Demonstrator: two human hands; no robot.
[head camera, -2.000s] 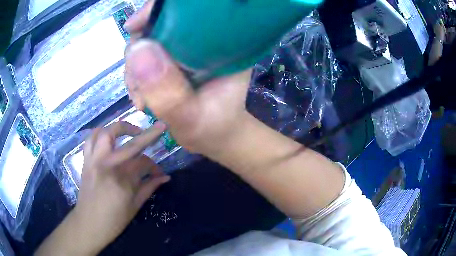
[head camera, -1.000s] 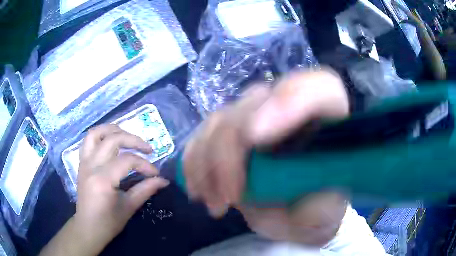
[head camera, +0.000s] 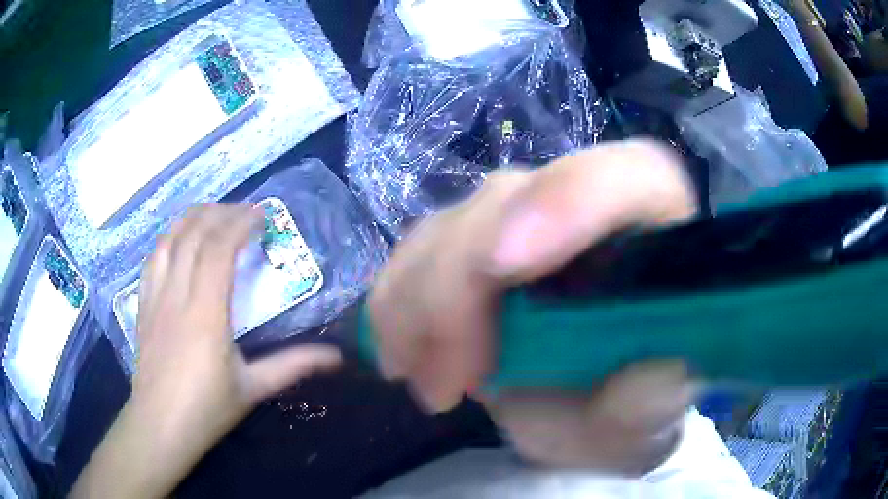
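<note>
My right hand (head camera: 526, 292), blurred, is closed around a teal-green electric screwdriver (head camera: 682, 326) with a black grip panel, held sideways above the bench. Its narrow end points left, towards my left hand; the bit is not clear. My left hand (head camera: 200, 312) has its fingers over the near white unit (head camera: 258, 297) and its thumb stretched out to the right. The unit lies on a clear plastic bag (head camera: 341, 234), its circuit board (head camera: 288, 249) showing at the right end. Small screws (head camera: 302, 409) lie loose on the black mat below the thumb.
Another white unit (head camera: 146, 146) lies on bubble wrap behind, more units (head camera: 44, 331) at the left. A crumpled clear bag (head camera: 467, 127) is at the centre back, with a unit above it. A white device (head camera: 696, 49) stands upper right. Another person's arm (head camera: 828, 68) shows far right.
The screwdriver has swung from upright over the unit to lying sideways at the right. My left fingers have straightened over the unit, and the thumb has spread away from them.
</note>
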